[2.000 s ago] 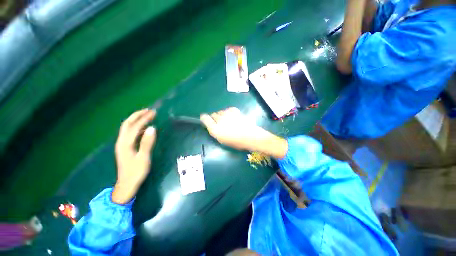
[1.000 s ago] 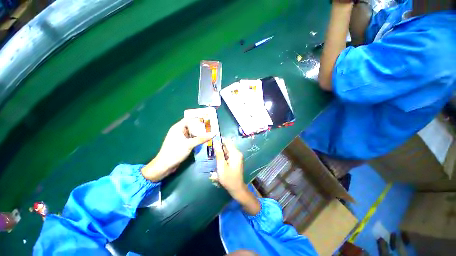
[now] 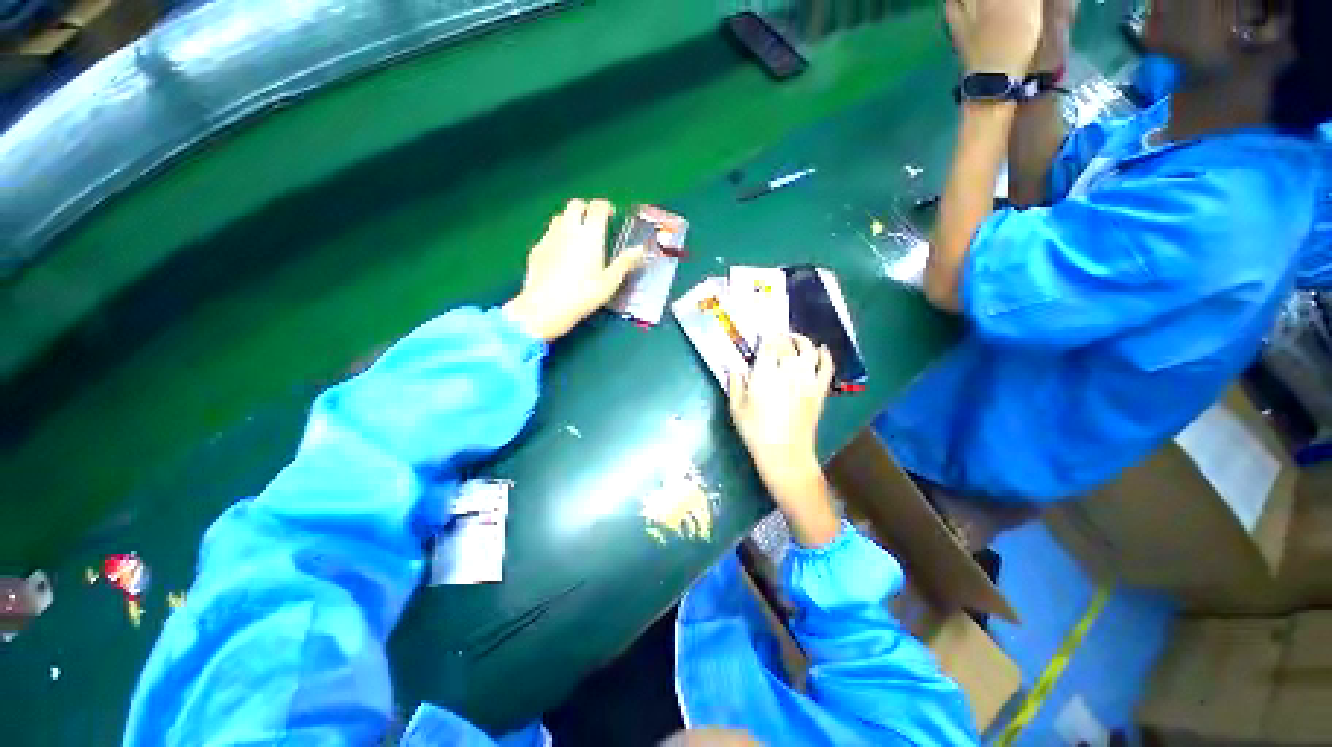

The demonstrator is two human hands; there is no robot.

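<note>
A display assembly (image 3: 650, 277) with a silver-grey back and orange flex lies beyond the pile. My left hand (image 3: 573, 272) is at its left edge, fingers spread and touching it; whether it grips it is unclear. The stacked screens (image 3: 706, 324) lie fanned out to the right, silver-grey backs and one black front. My right hand (image 3: 785, 394) is on the near edge of the pile, fingertips on a screen; its grip is hidden. The white test board (image 3: 473, 537) lies at lower left, partly beside my left sleeve. Black tweezers (image 3: 526, 619) lie below it.
Yellow scraps (image 3: 681, 505) lie near the bench edge. A pen-like tool (image 3: 777, 184) lies beyond the pile and a dark phone-like object (image 3: 767, 45) at the top. A red-and-white wrapped item (image 3: 127, 575) is far left. A person in blue sits at right, beside cardboard boxes (image 3: 935, 543).
My hands have parted. The display they held together is no longer between them. My left hand has moved up to the separate screen, and my right hand has moved to the pile.
</note>
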